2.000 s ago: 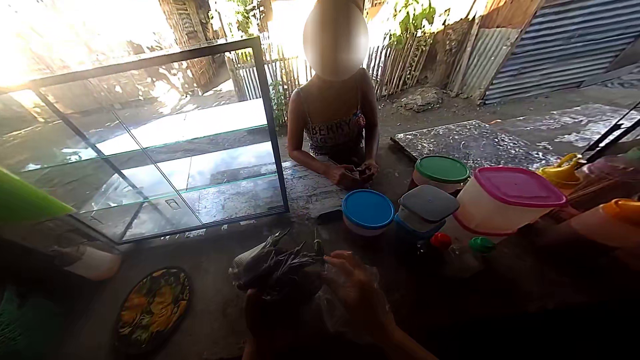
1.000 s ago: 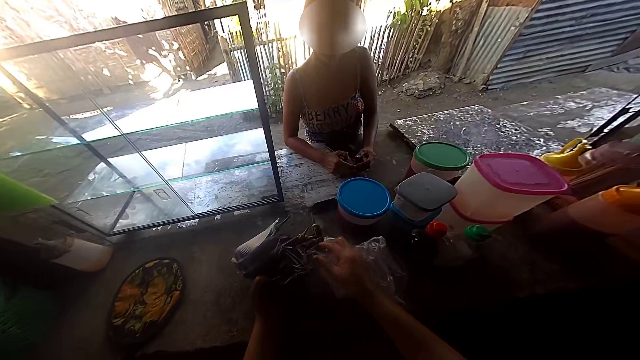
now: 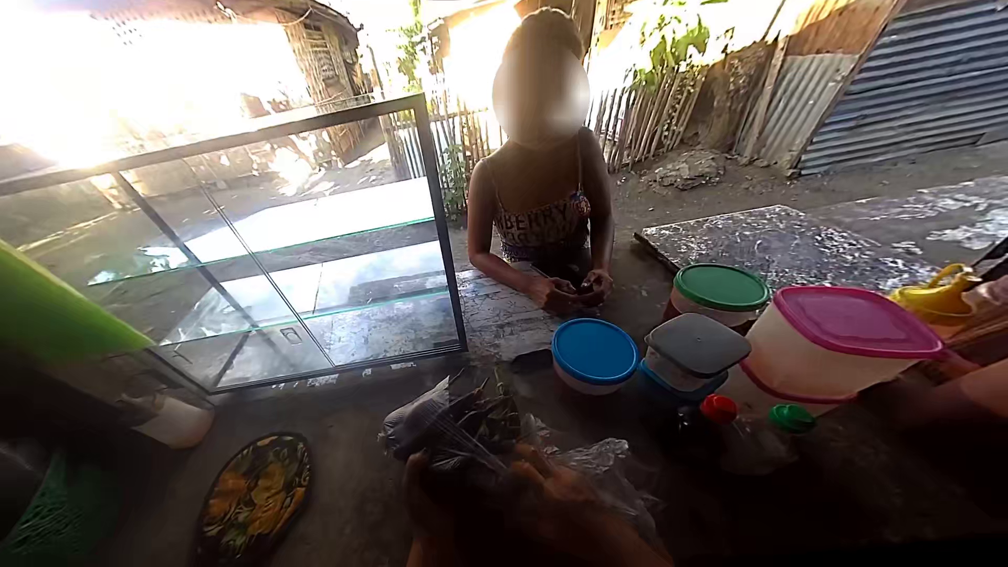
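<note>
My left hand (image 3: 431,492) is closed around the underside of a dark bundle in clear plastic (image 3: 425,421), low in the middle of the head view. Dark leafy stems (image 3: 492,409) poke out at its top; their kind is hard to tell in the shade. My right hand (image 3: 555,488) grips the plastic at the bundle's right side. A crumpled clear plastic bag (image 3: 610,465) spreads beside and under that hand. Shadow hides most of the fingers.
A glass display case (image 3: 339,315) stands at left, an oval floral mat (image 3: 256,496) below it. Lidded tubs with blue (image 3: 595,351), grey (image 3: 698,344), green (image 3: 721,287) and pink (image 3: 858,321) lids stand right, near red-capped (image 3: 718,408) and green-capped (image 3: 792,419) bottles. A person (image 3: 547,197) sits opposite, hands together.
Clear plastic now stretches over the stems, which stood more exposed a second ago. My right hand stays close beside the bundle.
</note>
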